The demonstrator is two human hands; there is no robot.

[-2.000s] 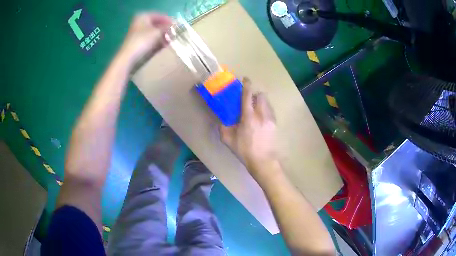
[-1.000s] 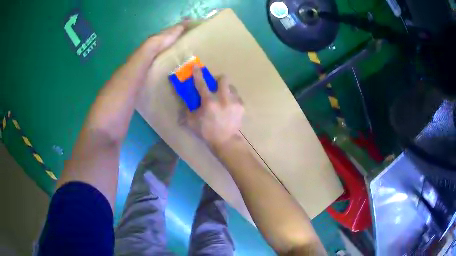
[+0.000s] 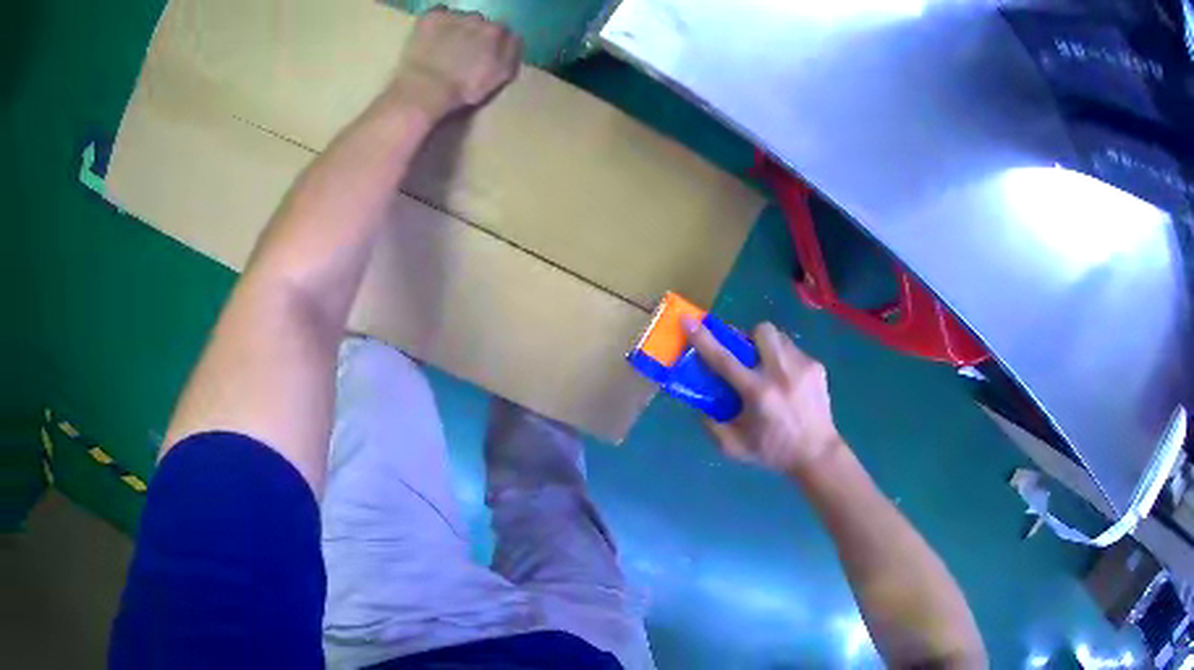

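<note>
A large brown carton [image 3: 563,170] stands on the floor in front of me, its top flaps closed with a dark seam along the middle. My left hand [image 3: 461,59] is curled, knuckles up, at the carton's far edge; whether it grips the edge is hidden. My right hand [image 3: 775,399] holds the blue-and-orange tape dispenser [image 3: 691,353] at the carton's right end, with the orange part near the end of the seam. Clear tape on the seam cannot be made out.
A shiny metal table [image 3: 904,144] is at the upper right, with black boxes [image 3: 1113,79] on it. A red stool [image 3: 871,308] is under its edge. My legs are close below the carton. Green floor [image 3: 733,563] shows at the lower right.
The tape dispenser and my right hand have moved from the carton's far part to its right end. The view has turned, showing more of the metal table; the fan base is out of view.
</note>
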